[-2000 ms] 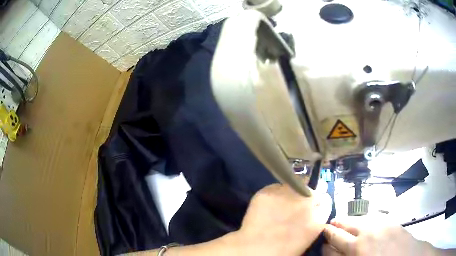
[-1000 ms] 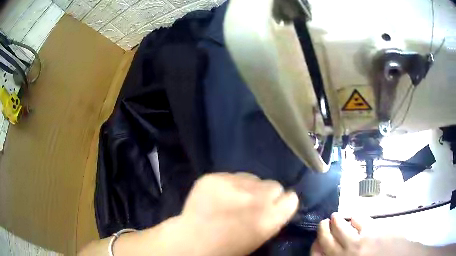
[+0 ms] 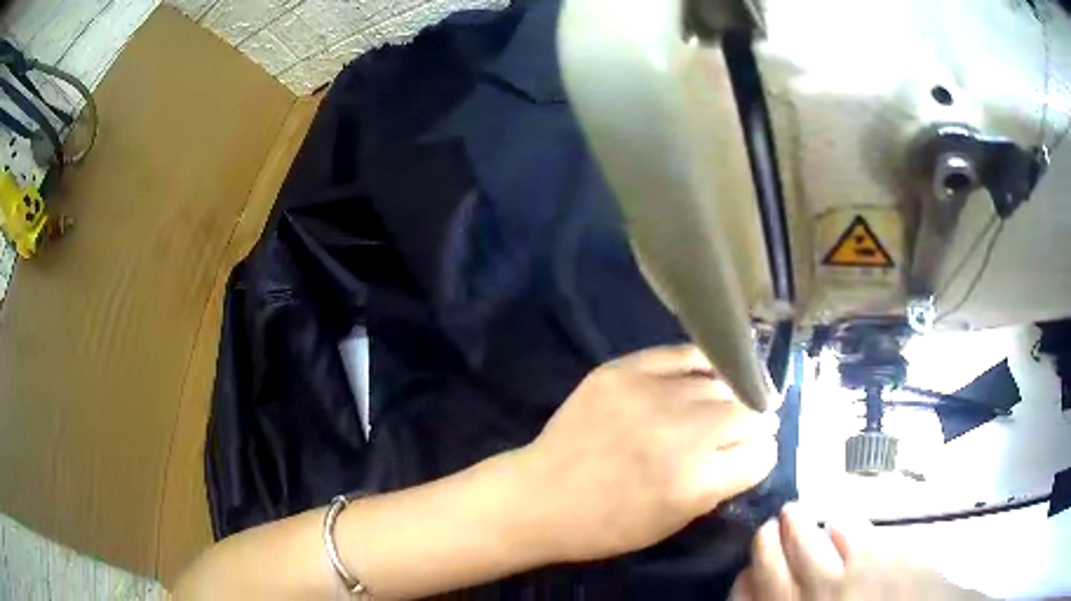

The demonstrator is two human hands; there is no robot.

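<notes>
The dark navy garment piece (image 3: 517, 223) covers the table left of the machine head (image 3: 869, 71). My left hand (image 3: 658, 452) lies on the cloth beside the needle area (image 3: 793, 352), its fingers bent on the fabric edge and partly behind the pale take-up guard (image 3: 669, 176). My right hand (image 3: 822, 558) is at the lower right, cut off by the bottom edge, its fingertips pinching the fabric edge just in front of the needle area. The presser foot is mostly hidden.
A ribbed metal knob (image 3: 870, 453) stands right of the needle. Black fabric scraps (image 3: 981, 399) lie farther right. A cardboard sheet (image 3: 129, 305) stands at the left, with a yellow object (image 3: 21, 214) and cables beyond it. A white brick-patterned wall (image 3: 341, 35) is behind.
My left hand has moved from the cloth at the lower middle up and right to the fabric edge by the needle. The cloth under it has shifted and spread. My right hand stays at the edge.
</notes>
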